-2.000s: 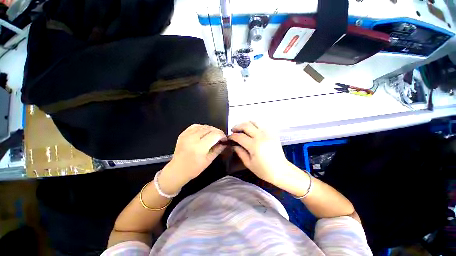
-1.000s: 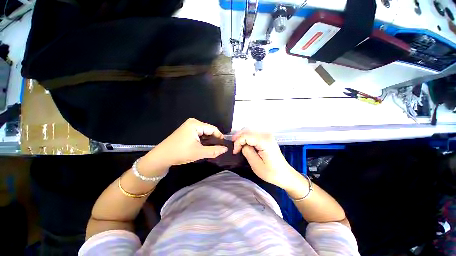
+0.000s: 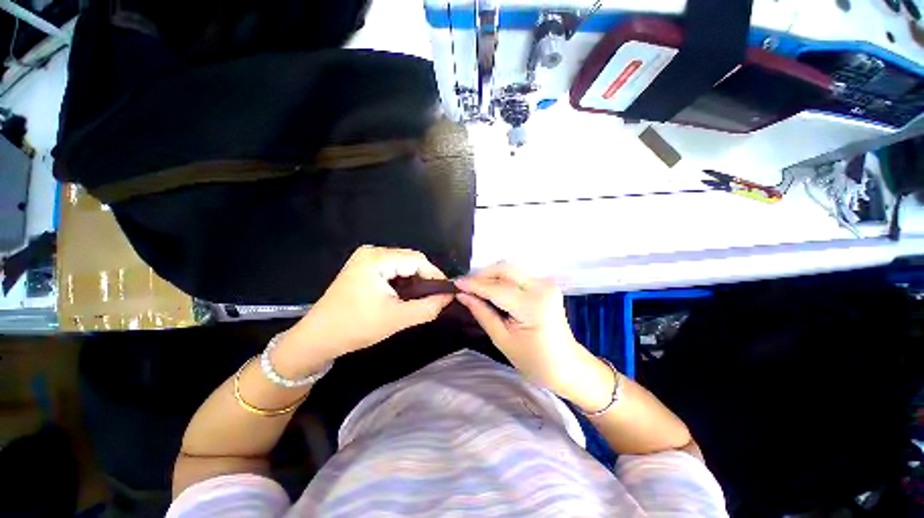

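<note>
My left hand (image 3: 377,295) and my right hand (image 3: 522,309) meet at the table's front edge. Both pinch a narrow dark brown strip (image 3: 426,288) between fingers and thumbs, and it looks folded. The large black cloth (image 3: 294,228) lies on the table left of the needle, with an olive-brown band (image 3: 243,174) across it. Its right edge runs down towards my fingers. The presser foot and needle (image 3: 473,104) are above the cloth's right edge, apart from my hands. Whether the strip joins the cloth is hidden by my fingers.
The white table (image 3: 608,218) carries thread snips (image 3: 745,187) and a small brown piece (image 3: 660,146) at right. A dark red control panel (image 3: 648,76) with a black strap (image 3: 709,61) is at upper right. Cardboard (image 3: 122,278) shows under the cloth at left. A blue crate (image 3: 630,334) stands below the table.
Both hands stay near the table edge and keep pinching. The strip between them was hanging more openly and is now pinched into a narrow fold. The view has shifted slightly.
</note>
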